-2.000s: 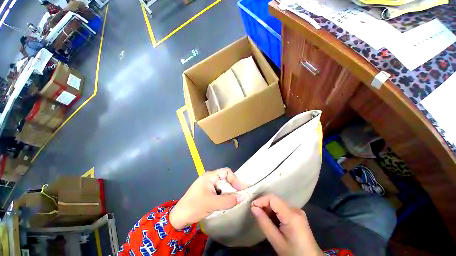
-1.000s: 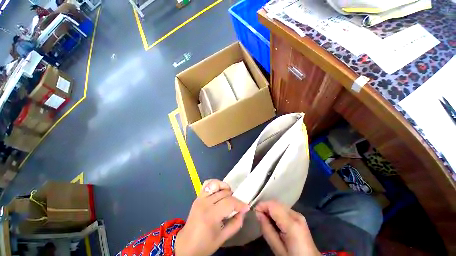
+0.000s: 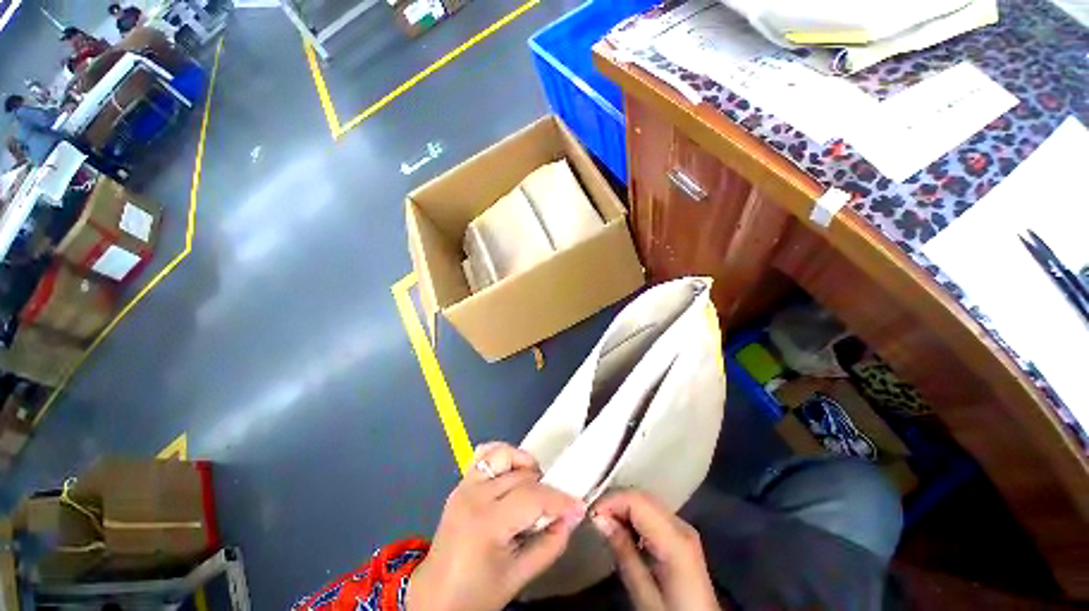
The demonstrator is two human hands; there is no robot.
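Observation:
A beige handbag (image 3: 675,418) with a thin yellow edge lies over the wearer's lap, its mouth open and tilted up to the right. My left hand (image 3: 496,531) grips the near end of the bag mouth, fingers pinched on the fabric edge. My right hand (image 3: 651,551) meets it there, thumb and fingertip pinched at the same edge. Whether the right fingertips hold a small thing such as thread is too small to tell.
An open carton (image 3: 537,292) with beige bags stands on the floor ahead, beside a blue crate (image 3: 585,72). The wooden desk (image 3: 728,203) at right bears leopard cloth, papers, a slim black tool (image 3: 1057,277) and pale bags (image 3: 836,22). A brown box (image 3: 131,519) stands at lower left.
The bag mouth has opened wider and its lining shows more. My left hand has turned and its fingertips have come together with my right ones at the edge. The view has shifted right.

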